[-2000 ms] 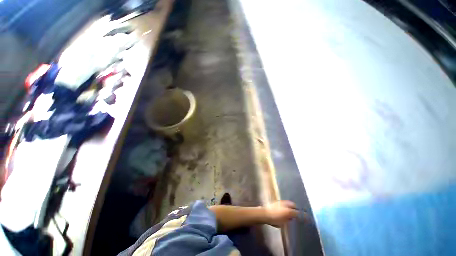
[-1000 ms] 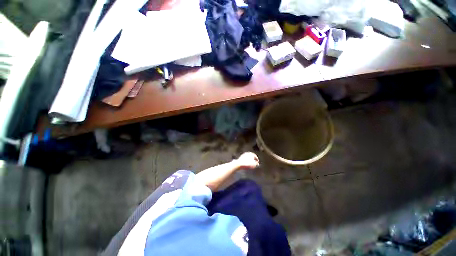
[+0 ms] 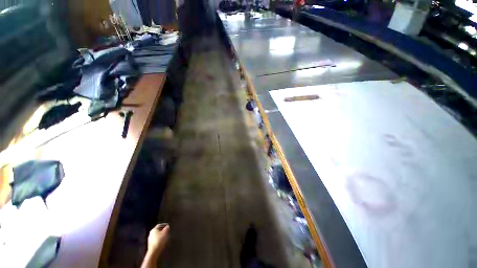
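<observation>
My left hand (image 3: 158, 235) is low in the picture, left of centre, over the aisle. Its fingers look curled and nothing shows in them. It touches neither table. My right hand is not in view. A wide white sheet (image 3: 334, 136) with faint pink ring and curved marks lies flat on the long dark-grey table (image 3: 295, 128) at the right. A short brown bar (image 3: 302, 98) lies on the sheet near its far left corner. A long thin dark stick (image 3: 295, 70) lies across the table beyond the sheet.
A concrete aisle (image 3: 209, 120) runs between the tables. The left bench (image 3: 97, 152) holds grey cloth (image 3: 102, 78), dark fabric pieces and a small dark tool (image 3: 126, 123). Scraps lie along the grey table's wooden edge (image 3: 287, 166). A white box (image 3: 407, 19) stands far right.
The view has swung from the cluttered bench and bin to along the aisle. The bin is out of view. The visible hand now appears lower left, and the white sheet is back in view.
</observation>
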